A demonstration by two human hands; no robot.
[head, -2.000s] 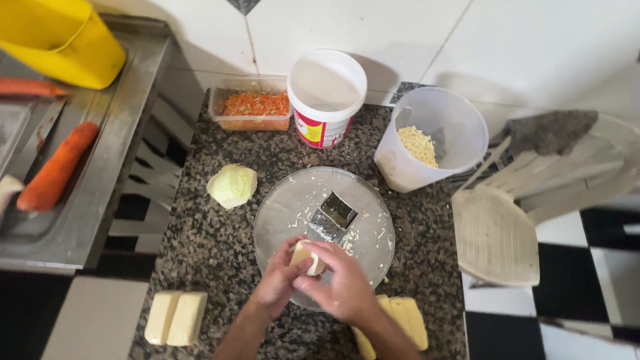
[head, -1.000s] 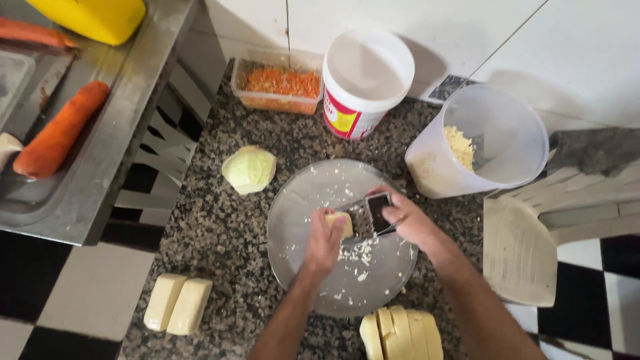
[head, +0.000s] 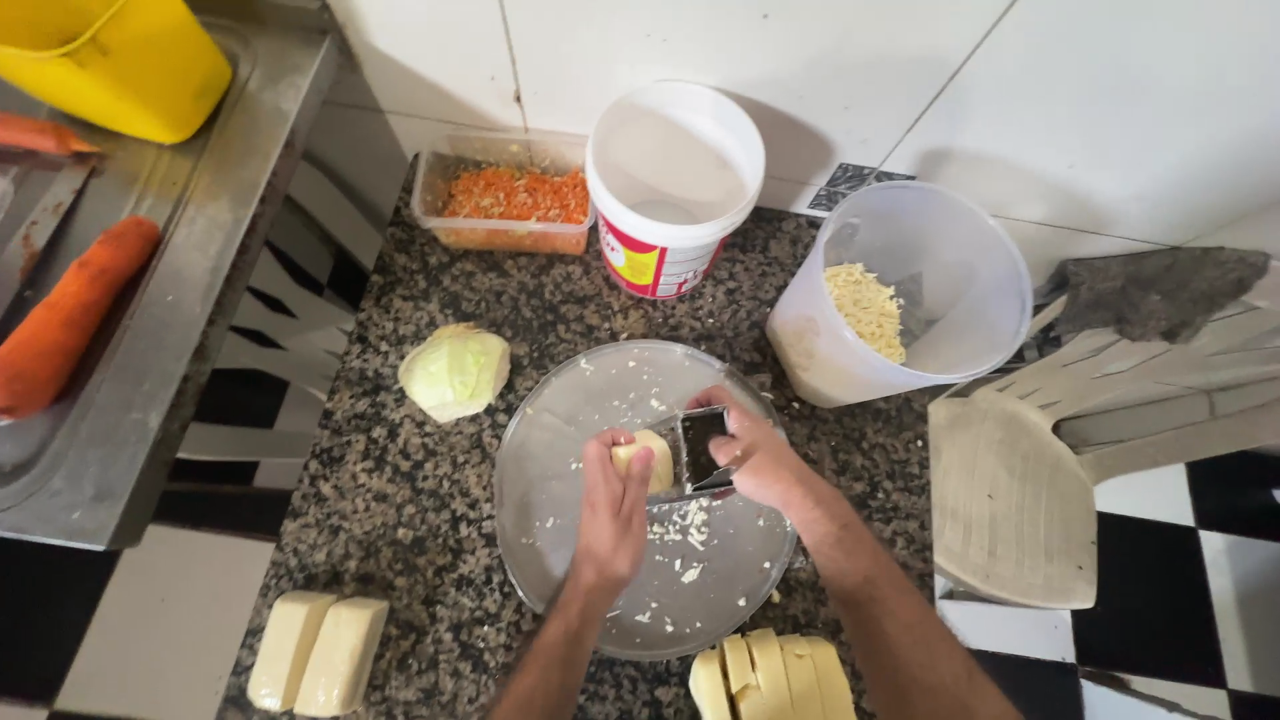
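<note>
My left hand (head: 617, 500) holds a piece of pale cheese (head: 645, 461) against the side of a metal box grater (head: 706, 449). My right hand (head: 755, 455) grips that grater at its open end, tilted on its side. Both are above a round clear plastic lid or tray (head: 560, 560) dotted with white shreds. Below it, at the front edge of the view, lies a sliced block of cheese (head: 775, 675). Two pale cheese blocks (head: 318, 655) rest side by side at the lower left. Grated cheese (head: 865, 310) lies in a tall translucent container (head: 930, 240) at the right.
A cabbage piece (head: 455, 372), a plastic box of grated carrot (head: 515, 195) and a white bucket (head: 675, 165) stand on the granite counter. At left, a steel sink unit (head: 200, 300) bears carrots (head: 75, 315), a knife (head: 40, 235) and a yellow container (head: 115, 65). A plastic chair (head: 1010, 500) is at right.
Two seconds ago both hands were around the cheese and the grater lay on the round plastic piece. The right hand has since taken hold of the grater, and the left hand has the cheese against it.
</note>
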